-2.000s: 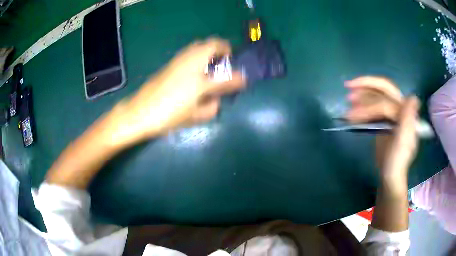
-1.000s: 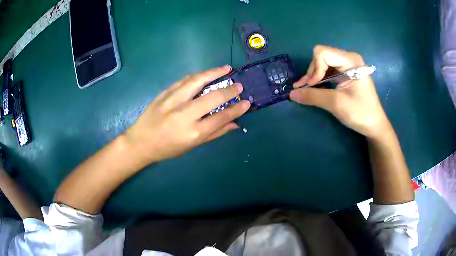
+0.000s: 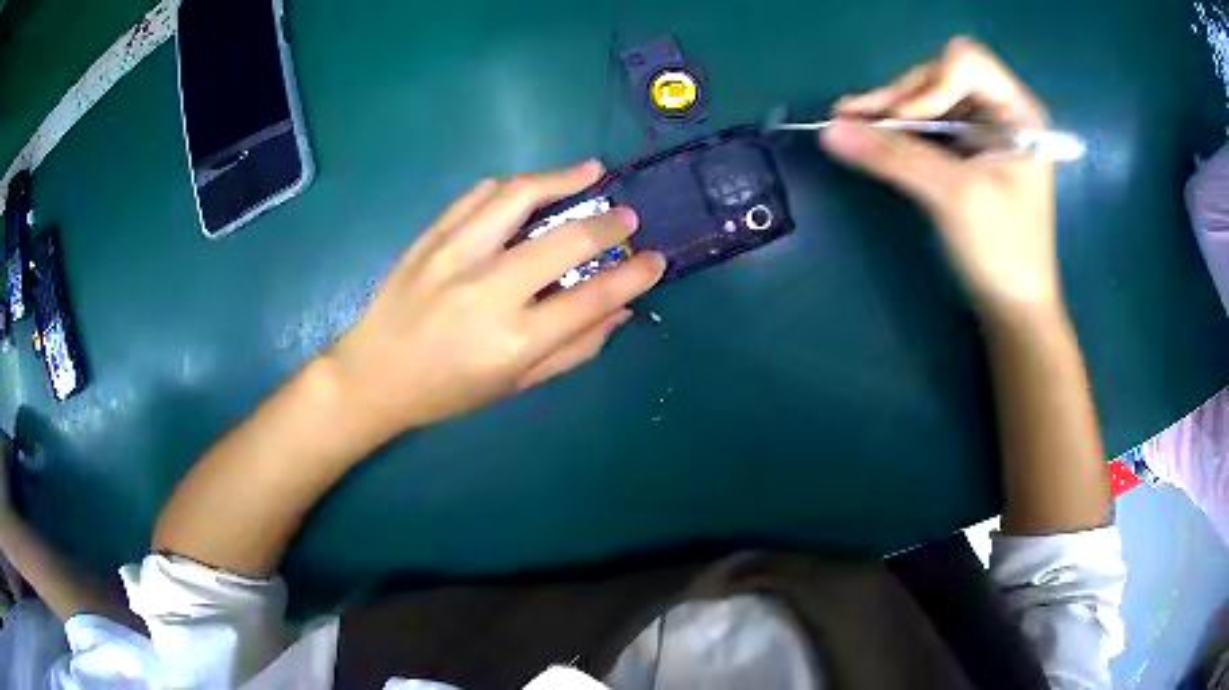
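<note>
A dark oblong housing (image 3: 694, 202) lies on the green table, its gridded grille at the right end and a small pale ring beside the grille. A pale circuit board (image 3: 582, 216) shows at its left end, partly hidden by my fingers. My left hand (image 3: 506, 283) presses on that end, fingers spread. A small dark piece with a round yellow-centred disc (image 3: 674, 92) lies above the housing. My right hand (image 3: 943, 135) holds slim tweezers (image 3: 917, 126) like a pen, tip just above and right of the housing, not touching it. Whether the tip holds anything is unclear.
A smartphone (image 3: 243, 115) lies at upper left. Other dark units (image 3: 54, 317) lie at far left, near another person's arm (image 3: 47, 559). A tiny white bit (image 3: 656, 317) lies below the housing. White bits and a pink sleeve (image 3: 1213, 223) show at the right edge.
My left hand came down onto the housing's left end. My right hand brought the tweezers to the grille end, then lifted them up and away. The pale ring now shows there.
</note>
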